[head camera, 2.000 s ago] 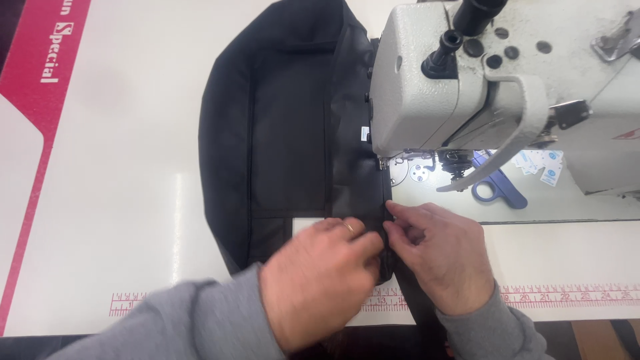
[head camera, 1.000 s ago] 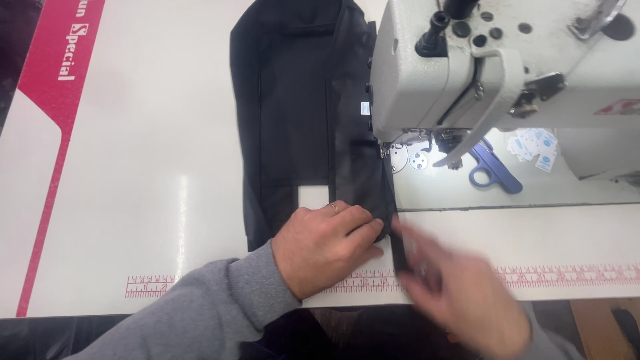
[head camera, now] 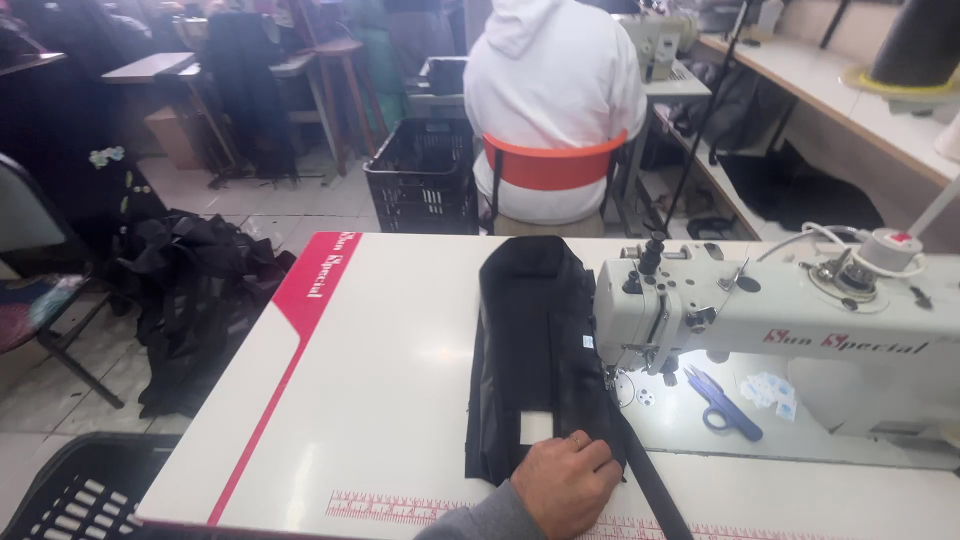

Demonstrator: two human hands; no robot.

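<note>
A black fabric piece lies on the white sewing table, its right edge at the needle area of an industrial sewing machine. A small white label is on the fabric near that edge. My left hand, with a ring on one finger, grips the fabric's near right corner, beside a rectangular opening through which the white tabletop shows. A black strap runs from the needle area toward the table's front edge. My right hand is out of view.
Blue thread snips and small paper labels lie under the machine arm. A person in a white hoodie sits beyond the table on an orange-backed chair. Black crates and a dark fabric heap are on the floor.
The view has tilted up to the room. My right hand, earlier by the strap at the fabric's right edge, has gone out of view. My left hand stays at the fabric's near end.
</note>
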